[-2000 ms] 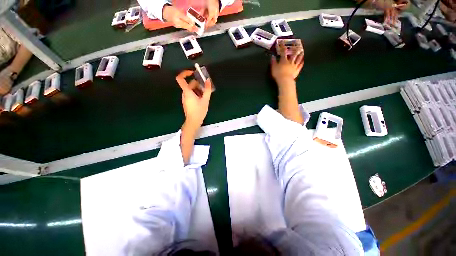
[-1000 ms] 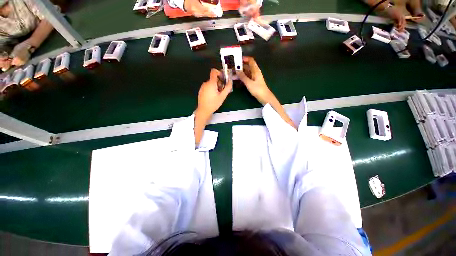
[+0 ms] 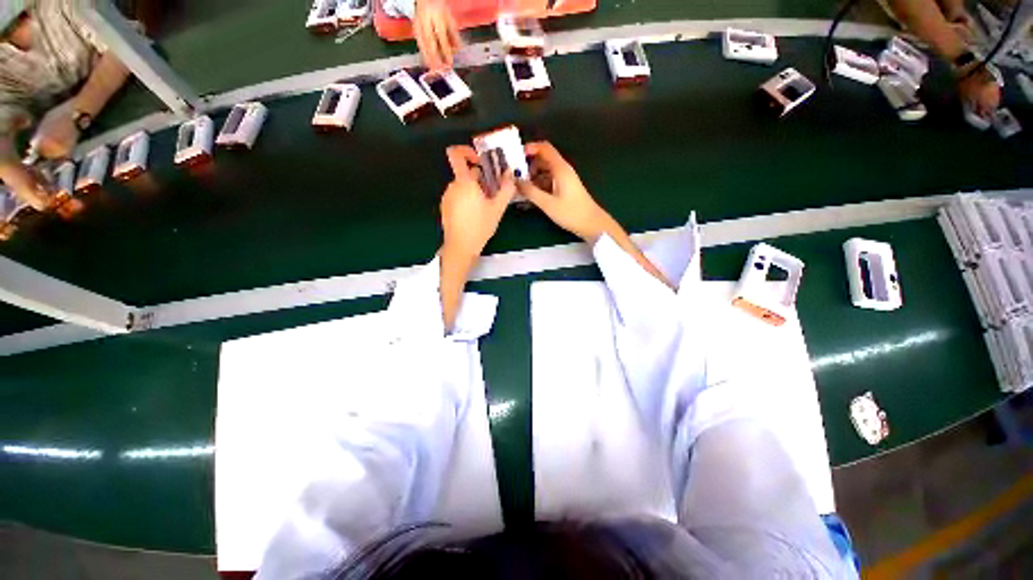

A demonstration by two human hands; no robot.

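Observation:
A white device housing (image 3: 502, 151) with a reddish far end and a small dark round hole is held above the green conveyor belt. My left hand (image 3: 472, 209) grips it from the left, with the thumb over its window. My right hand (image 3: 563, 195) holds its right side. A darker narrow piece shows at the window near my left fingers; I cannot tell if it is separate. The fingers hide the housing's lower part.
Spaced housings (image 3: 336, 107) stand along the belt's far side. A pale rail (image 3: 283, 304) borders the bench. Two white frames (image 3: 871, 274), a crumpled scrap (image 3: 869, 418) and stacked housings (image 3: 995, 283) are at right. Coworkers' hands (image 3: 435, 33) reach in across the belt.
My right hand has come from the belt at right to join my left hand on the housing. The held housing is now lower and tilted. Another housing has appeared among those opposite.

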